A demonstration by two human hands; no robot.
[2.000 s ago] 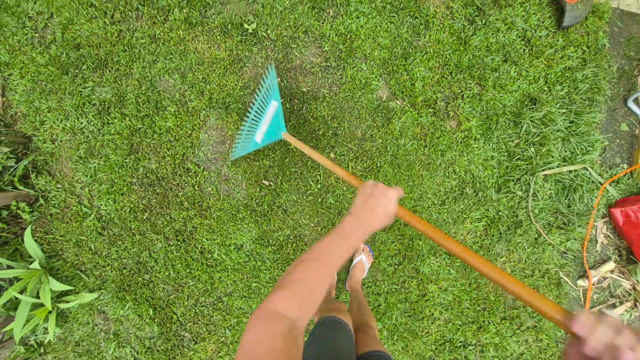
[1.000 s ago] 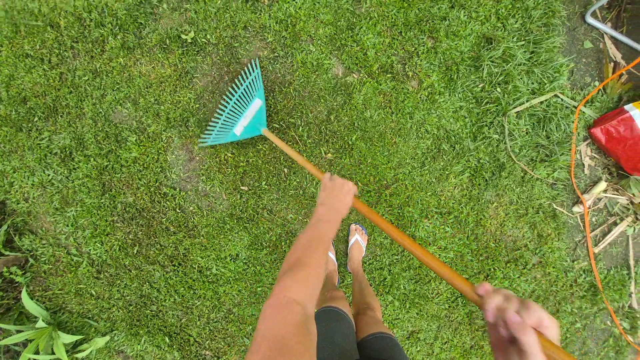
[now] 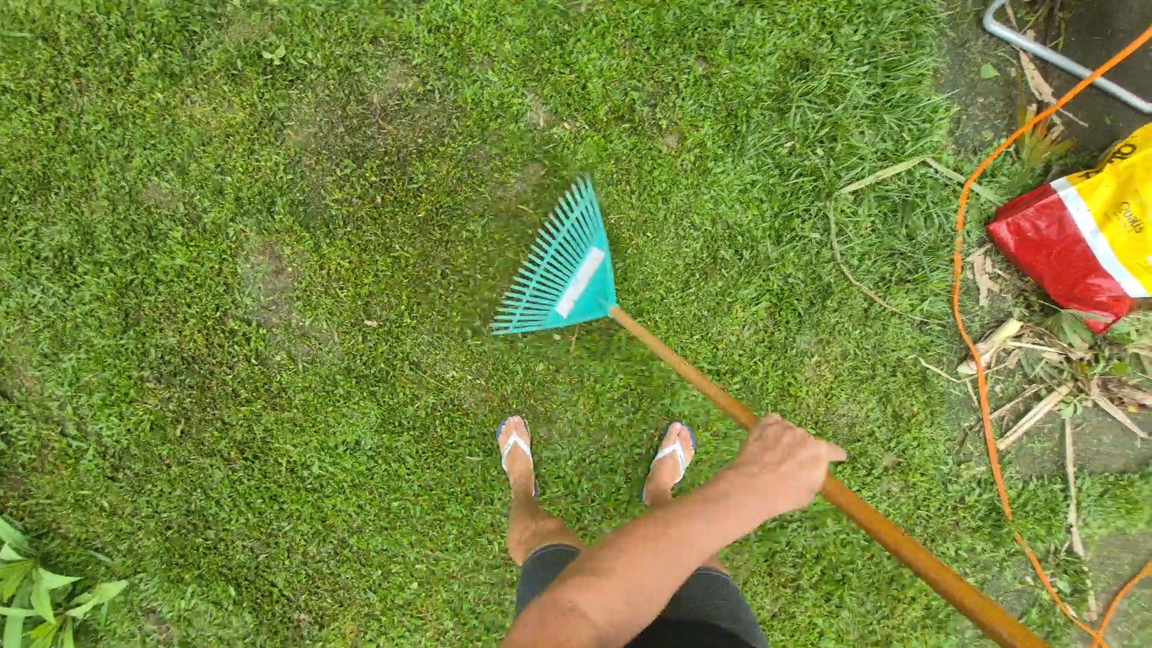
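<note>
A teal fan-shaped leaf rake head [image 3: 567, 270] lies on the short grass, its tines pointing up and left. From it a wooden rake handle [image 3: 909, 544] slants down to the lower right corner. My left hand [image 3: 787, 461] is closed around the middle of this handle, the forearm crossing over my dark shorts. My right hand is out of view, beyond the lower right, where the handle leaves the picture.
An orange cord [image 3: 976, 369] runs down the right side of the lawn. Beside it are a red and yellow bag [image 3: 1062, 238], dry stalks [image 3: 1035, 414] and a bent metal tube [image 3: 1066, 61]. A leafy plant [image 3: 45, 589] grows at lower left.
The rake head has been drawn across the grass toward my feet. My left hand has moved right and down with the handle, and my right hand has gone out of view. My feet are farther apart.
</note>
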